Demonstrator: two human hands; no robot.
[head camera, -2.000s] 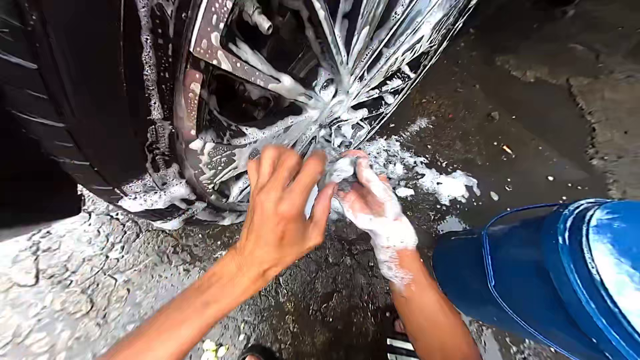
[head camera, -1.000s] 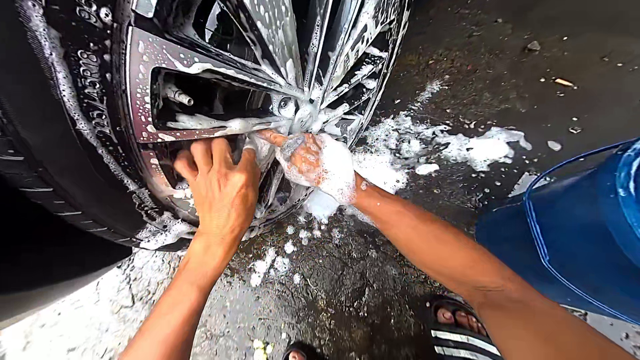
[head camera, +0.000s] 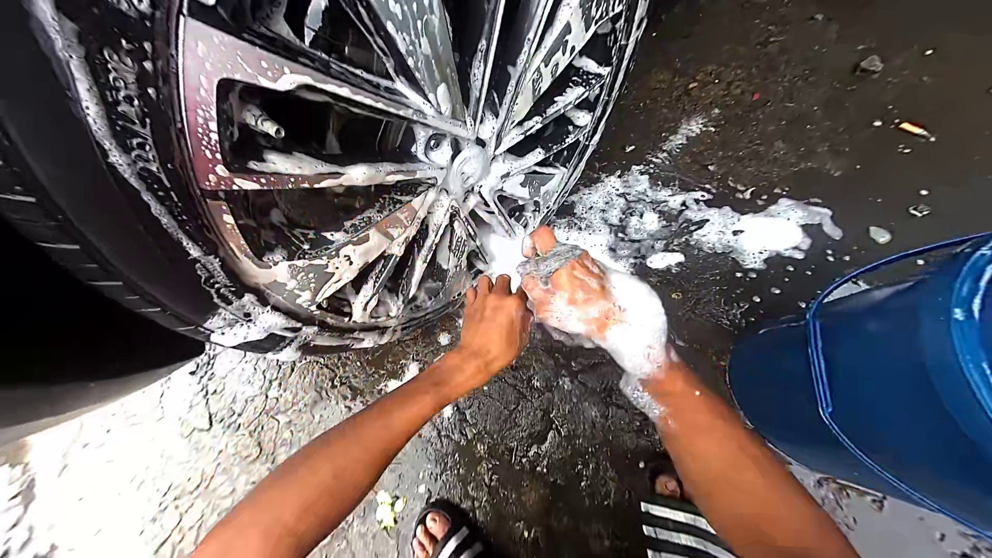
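A multi-spoke alloy wheel (head camera: 333, 174) covered with soap suds fills the upper left, inside a black tyre (head camera: 116, 186). My right hand (head camera: 581, 298), coated in foam to the wrist, is closed on a grey wash cloth or scrubbing pad (head camera: 552, 262) near the lower right rim. Beside it, fingers curled, my left hand (head camera: 496, 322) touches or nearly touches the right hand; whether it grips part of the cloth is hidden. Around the wheel's hub cap (head camera: 469, 164) the foam is thick.
A blue plastic bucket (head camera: 891, 356) with a handle stands on the right. Suds (head camera: 763, 232) lie on the wet, rough ground right of the wheel. My feet in striped sandals (head camera: 449, 535) show at the bottom. A valve stem (head camera: 262, 122) sticks out between spokes.
My right hand has moved from among the spokes near the hub to the lower right rim. My left hand has shifted right, from the lower left spokes to beside it.
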